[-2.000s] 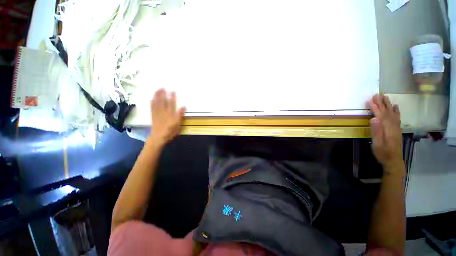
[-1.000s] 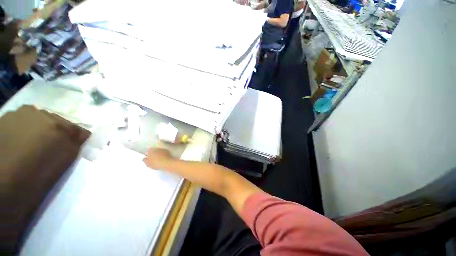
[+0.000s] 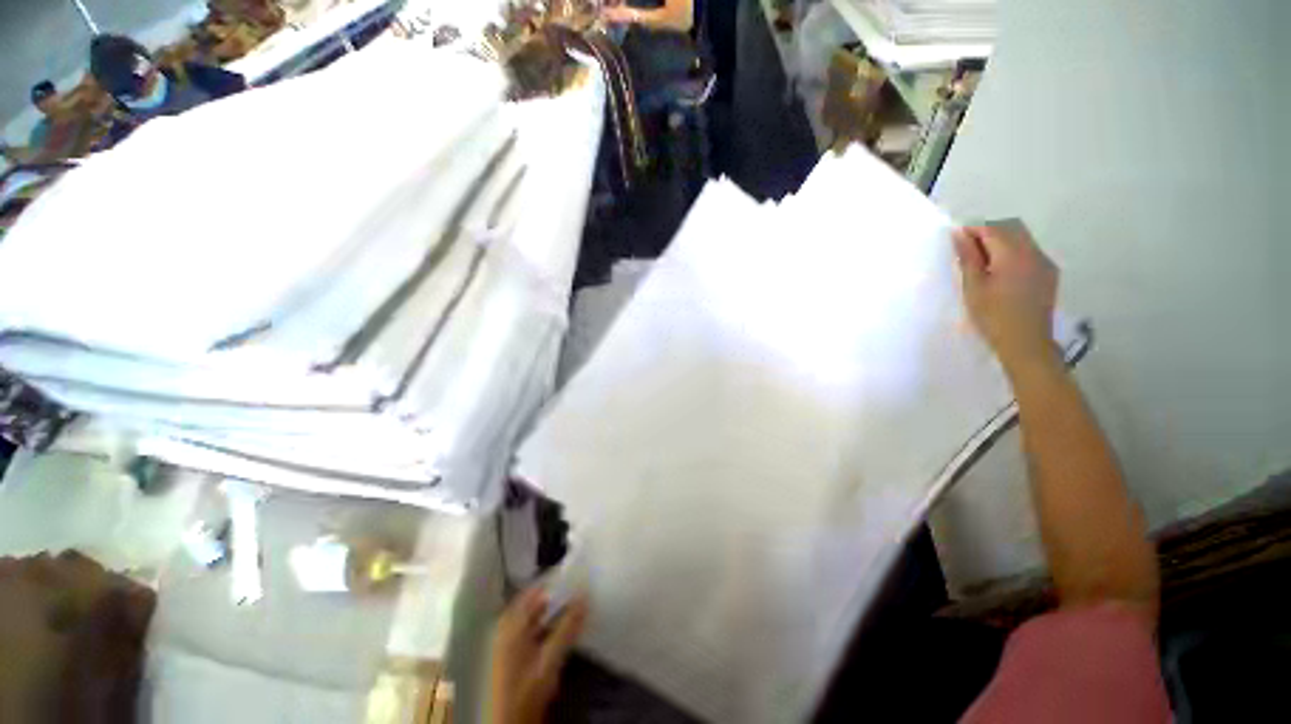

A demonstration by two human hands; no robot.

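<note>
A large white sheet (image 3: 750,453) with notched corners is held up off the table, tilted, to the right of the table's end. My right hand (image 3: 1008,283) grips its far right edge. My left hand (image 3: 538,644) is at its near left corner, partly cut off by the bottom of the picture, with the fingers at the sheet's edge. A dark line runs along the sheet's right edge. Its underside is hidden.
A tall stack of white sheets (image 3: 283,269) stands at left. A glue bottle (image 3: 334,564) lies near small white pieces (image 3: 244,538) on the worktable (image 3: 269,679). A brown pile (image 3: 71,644) is at lower left. A person (image 3: 149,85) is far back. A pale wall (image 3: 1161,269) is at right.
The view has turned further right. The white sheet is now off the table and over the aisle side. My right hand has moved out to its far edge, and my left hand has come into view.
</note>
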